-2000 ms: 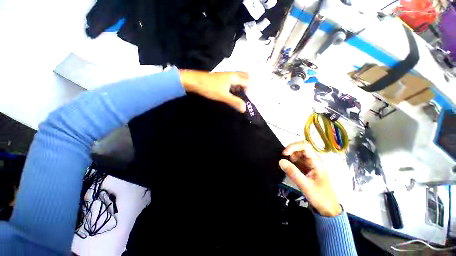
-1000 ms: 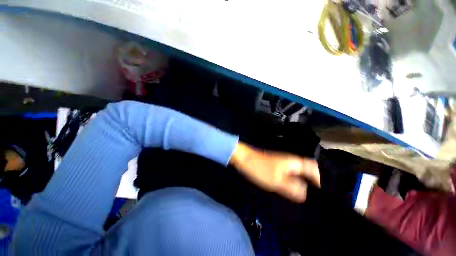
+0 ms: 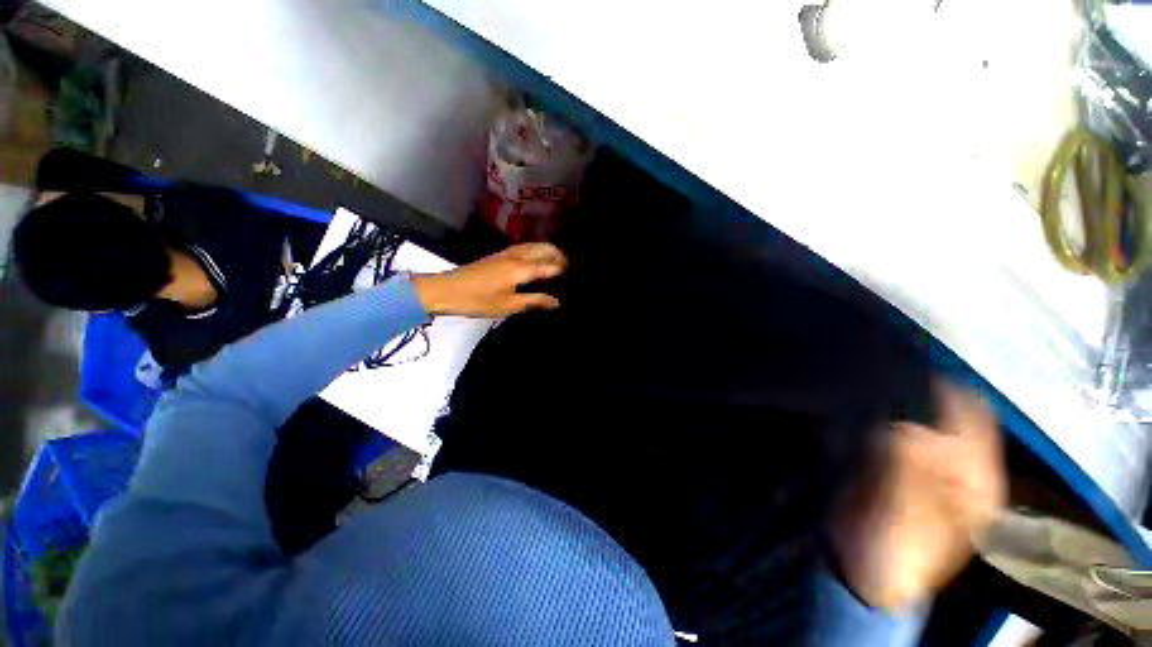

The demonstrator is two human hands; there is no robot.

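A large black garment [image 3: 682,367] lies over my lap and below the table's edge; its folds are hard to make out. My left hand [image 3: 512,281] is at the garment's upper left edge, thumb and fingers apart; whether it pinches the cloth is not clear. My right hand [image 3: 922,499] is strongly blurred at the garment's right side, by the table edge; whether it holds cloth cannot be told.
The white table [image 3: 809,152] with its blue edge runs diagonally above the cloth. Yellow-handled scissors [image 3: 1089,209] lie at its right. Black cords [image 3: 366,259] lie on a white surface at left. A red-and-white container [image 3: 531,171] is under the table. A person [image 3: 152,259] and blue crates [image 3: 95,480] are at far left.
The view has swung left and down from the table. My left hand has moved from the cloth's right part to its upper left edge. My right hand has come back into view.
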